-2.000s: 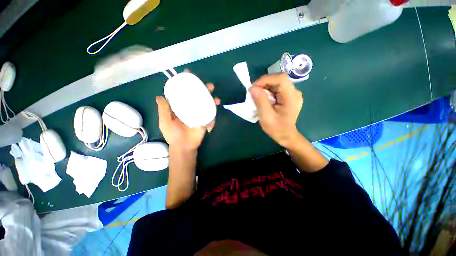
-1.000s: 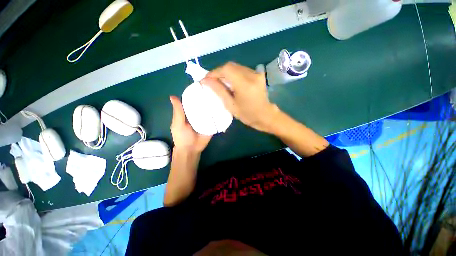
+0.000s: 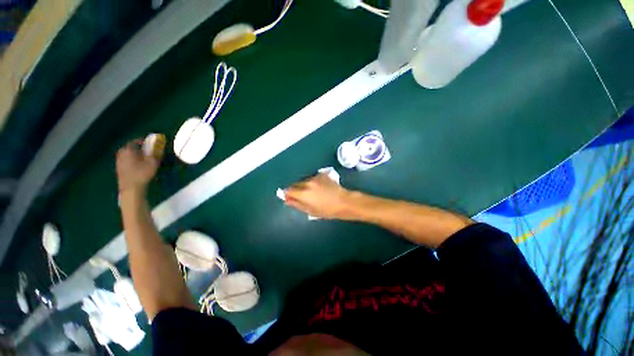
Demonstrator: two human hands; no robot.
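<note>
My left hand [image 3: 137, 165] reaches over the green conveyor and holds a hand warmer half [image 3: 153, 145] with a yellow-orange face, at the fingertips. A closed white hand warmer pair [image 3: 194, 140] lies on the belt just right of that hand, its cord loops pointing up and right. My right hand [image 3: 316, 197] is closed on a white wiping cloth [image 3: 330, 174] low over the near bench; cloth corners stick out around the fingers. The clear dispenser bottle [image 3: 373, 149] stands beyond the right hand with its round lid open.
A grey guide rail [image 3: 278, 135] separates bench and belt. Waiting units [image 3: 236, 290] and crumpled wipes [image 3: 115, 320] lie at lower left. A red-capped squeeze bottle [image 3: 452, 49] stands at upper right by a post. Another half [image 3: 234, 39] lies on the belt above.
My left hand has moved from the bench to over the belt and now holds a half. The white pair it held is no longer in the hands. My right hand has come away with the cloth. The view has turned.
</note>
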